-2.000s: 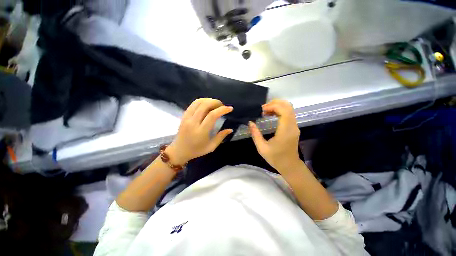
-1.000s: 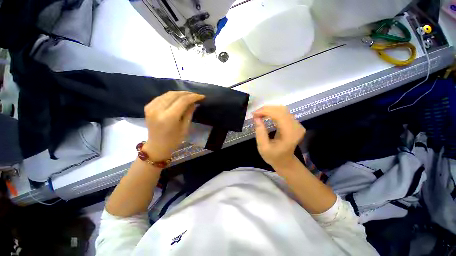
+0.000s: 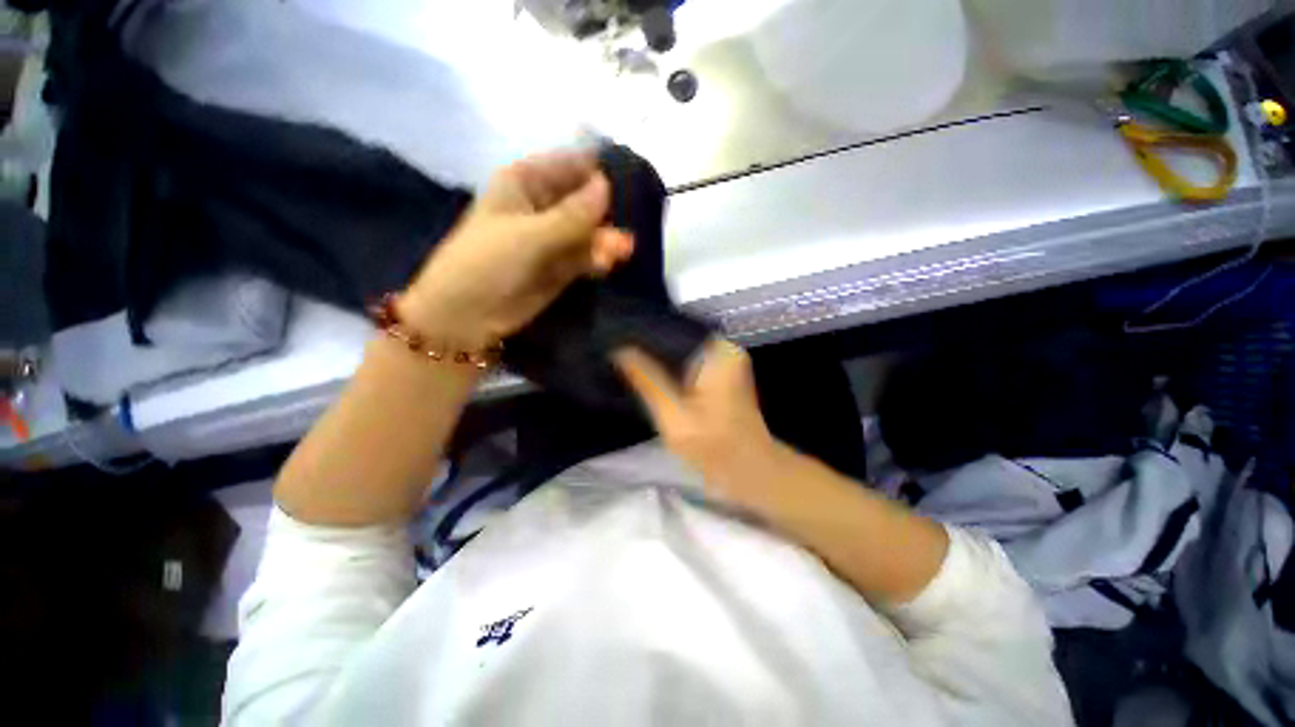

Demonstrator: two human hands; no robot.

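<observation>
A black cloth panel runs from the left across the white table to its front edge, joined to pale grey cloth at the left. My left hand holds its upper edge near the end, fingers pinched, with the cloth raised and folded around them. My right hand grips the lower end of the black cloth at the table's front edge, thumb and fingers around it. Both hands are blurred. The sewing machine's foot area is cut off by the top edge of the view, behind the left hand.
Green-handled snips and a yellow-handled pair lie at the table's right. A measuring scale runs along the front edge. Grey garments with black stripes are heaped at the lower right. Pale cloth lies at the upper left.
My right hand has moved down and left and taken hold of the black cloth. My left hand has moved up and right. The cloth end, flat before, is now lifted and folded.
</observation>
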